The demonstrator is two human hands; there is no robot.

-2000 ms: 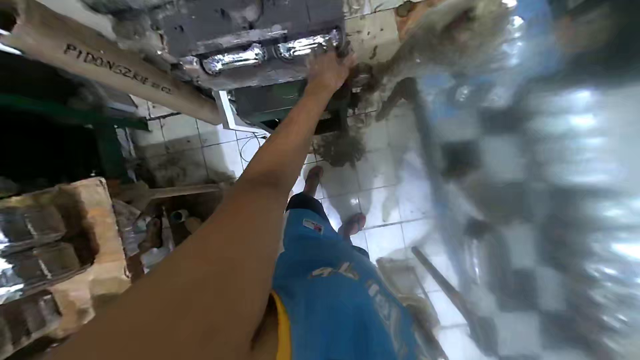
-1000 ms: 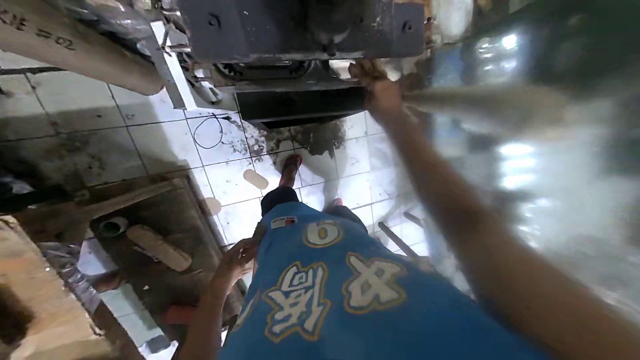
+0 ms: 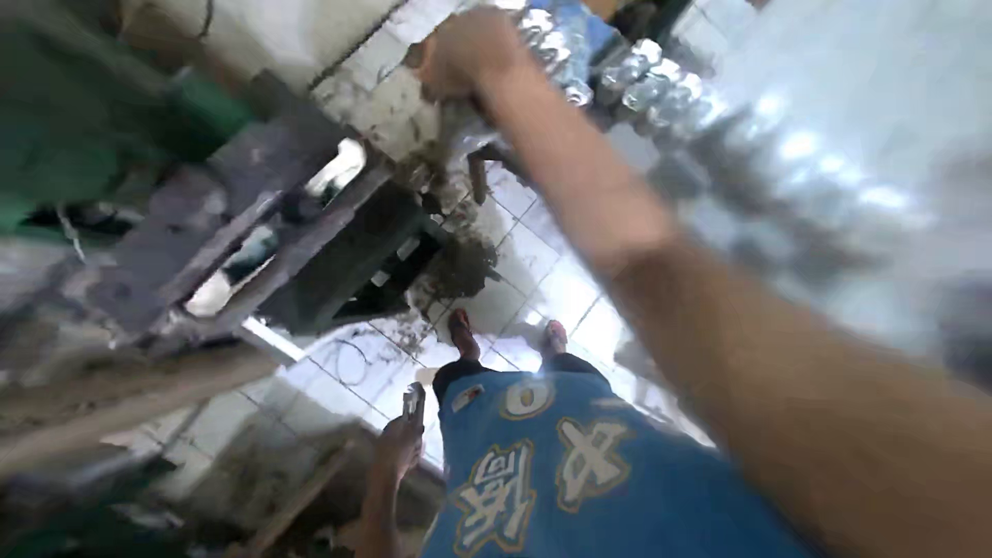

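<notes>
My right hand [image 3: 465, 54] is at the end of my stretched arm, at the top of the head view, with its fingers bent; what lies in or under them is hidden or blurred. Near it on the right are shiny clear objects [image 3: 558, 46]. Low in the view, beside my blue shirt, my left hand [image 3: 401, 442] grips a small metallic object [image 3: 414, 399] that points upward. A dark machine [image 3: 232, 209] with bright slots stands on the left, between the level of my two hands.
Dirty white tiles [image 3: 550, 263] lie under my feet, with dark debris [image 3: 461, 267] beside the machine. A thin wire loop [image 3: 353, 363] is on the floor. More blurred shiny objects [image 3: 829, 167] line the right side. A long brown tube or beam [image 3: 139, 395] runs along the left.
My left hand now holds a metallic object; a second ago nothing clear showed in it. My right hand has moved away from the machine's edge. The view has turned strongly.
</notes>
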